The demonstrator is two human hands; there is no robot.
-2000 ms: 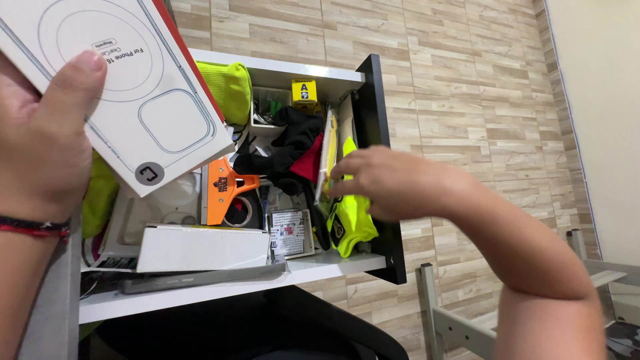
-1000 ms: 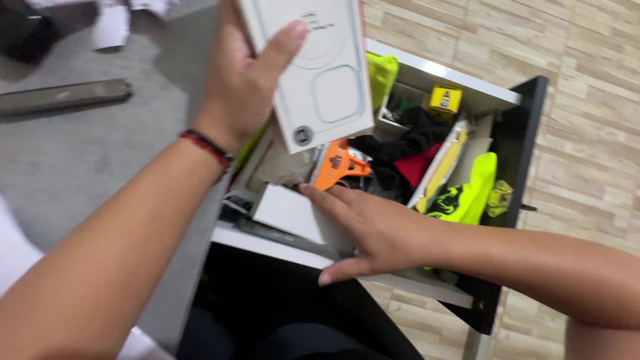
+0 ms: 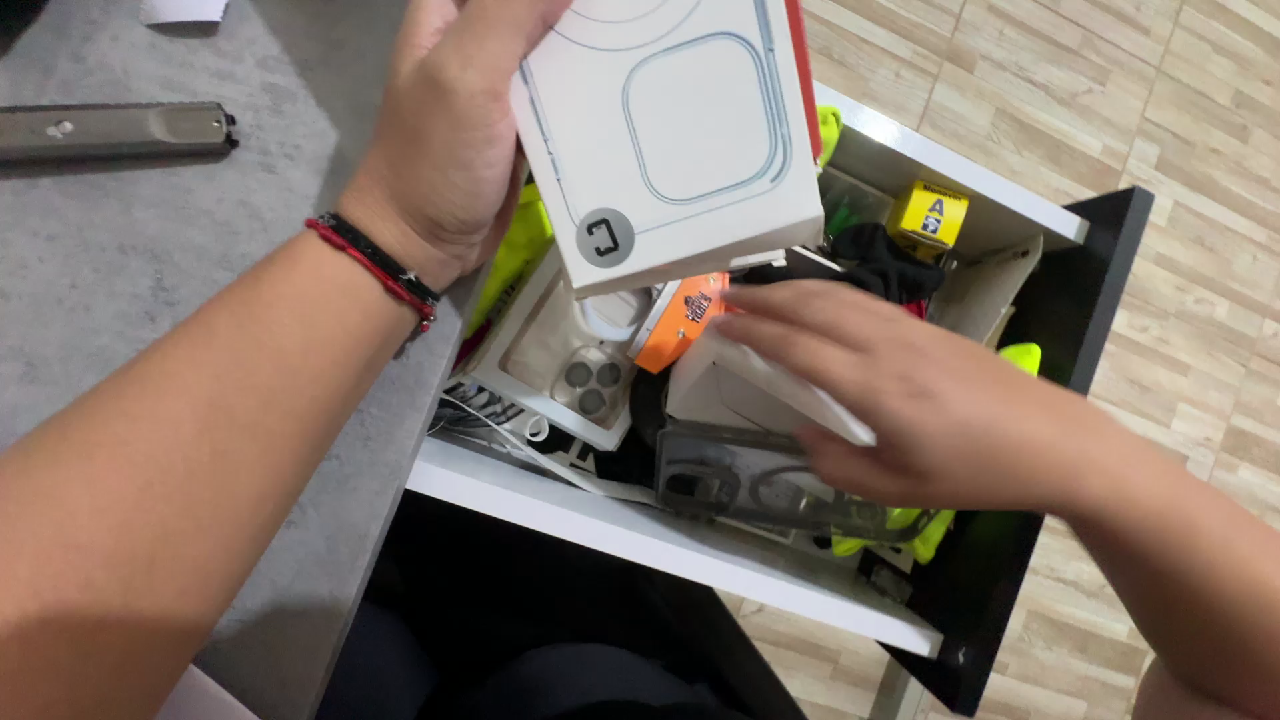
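My left hand (image 3: 450,130) grips a white phone case box (image 3: 680,140) with red sides, held above the open drawer (image 3: 700,570). Over the drawer, my right hand (image 3: 880,390) has its fingers at the edge of a white open box (image 3: 735,385); whether they grip it, I cannot tell. Left of that box lie an orange tool part (image 3: 680,325) and a white-framed package (image 3: 570,400) showing several dark round pieces. A translucent dark case (image 3: 740,480) sits below my right hand. A yellow box (image 3: 928,215) stands near the drawer's far side, beside black cloth (image 3: 880,255).
A grey desk (image 3: 260,240) fills the left side, with a dark metal tool handle (image 3: 115,132) and a scrap of white paper (image 3: 185,10) on it. The drawer's black front (image 3: 1075,400) stands at the right, above the wood-look floor (image 3: 1210,330).
The white box in the drawer, lying flat earlier, is now tilted beside my right fingers, and a framed package and translucent case show around it. My left hand still holds the phone case box.
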